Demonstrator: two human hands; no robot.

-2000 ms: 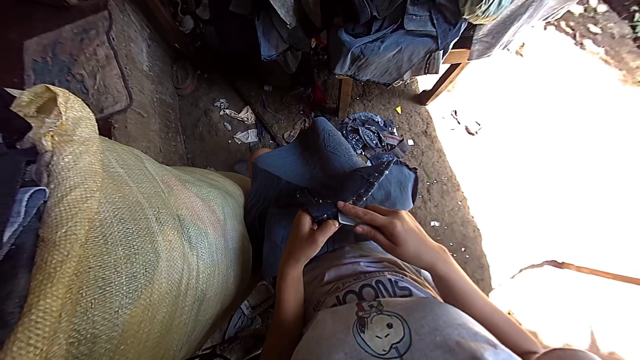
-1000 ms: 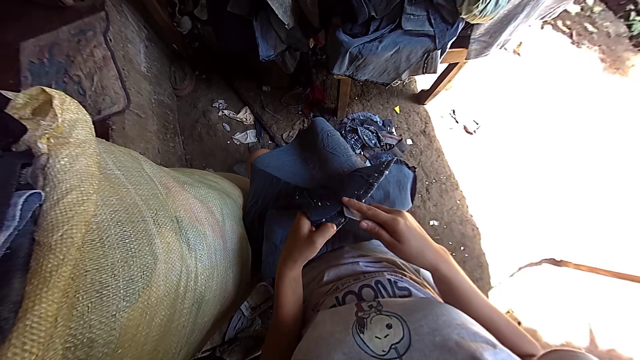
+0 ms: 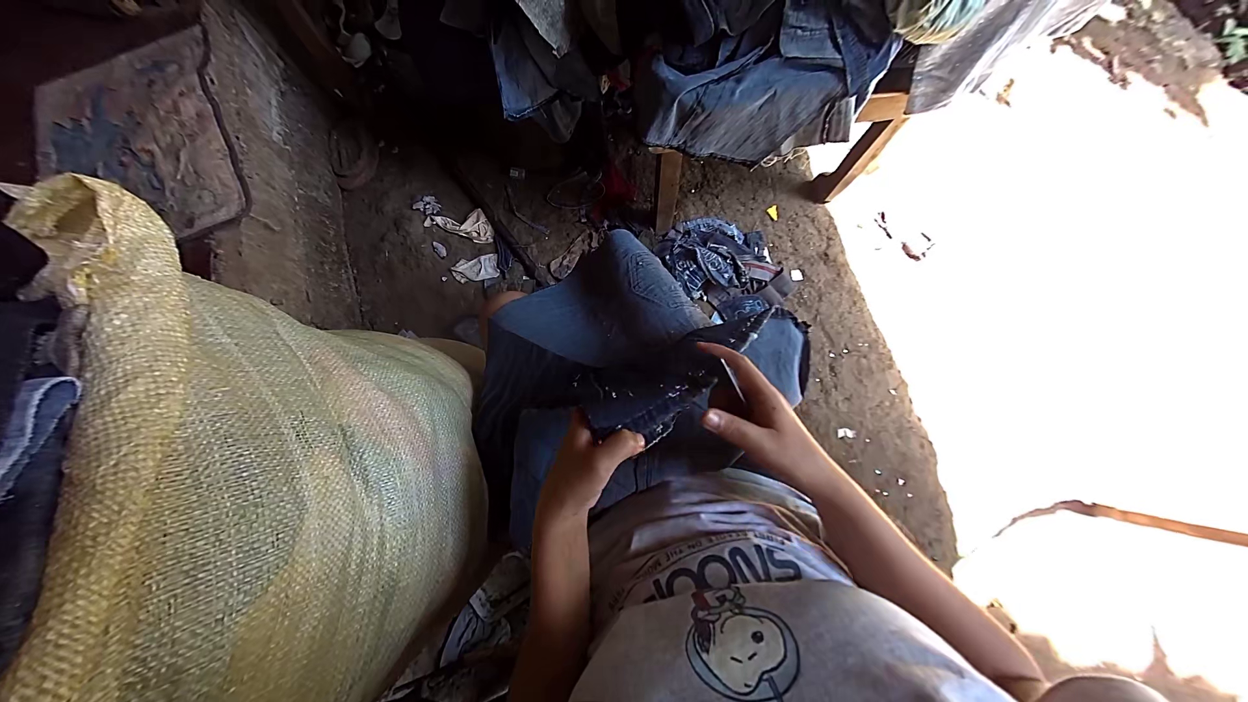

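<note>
Over my lap lies blue denim cloth (image 3: pixel 609 302), with a darker denim piece (image 3: pixel 648 390) on top that has a frayed, light-flecked edge. My left hand (image 3: pixel 590 463) grips the near left edge of the dark piece, thumb on top. To its right is my right hand (image 3: pixel 760 409), thumb and index finger apart, with a thin pale blade-like item (image 3: pixel 732 380) lying along the index finger. What this item is cannot be told, and part of it is hidden by the fingers. The index fingertip is close to the dark denim.
A large woven plastic sack (image 3: pixel 322 478) bulges at the left. Denim scraps (image 3: pixel 717 258) lie on the ground beyond my knees, with pale cloth bits (image 3: pixel 473 268) farther left. Denim garments (image 3: pixel 746 102) hang over a wooden-legged stand (image 3: pixel 863 161) at the top.
The right hand has come away from the left one, and its thumb has spread from the index finger. The left hand still holds the dark denim, more of which now shows between the hands.
</note>
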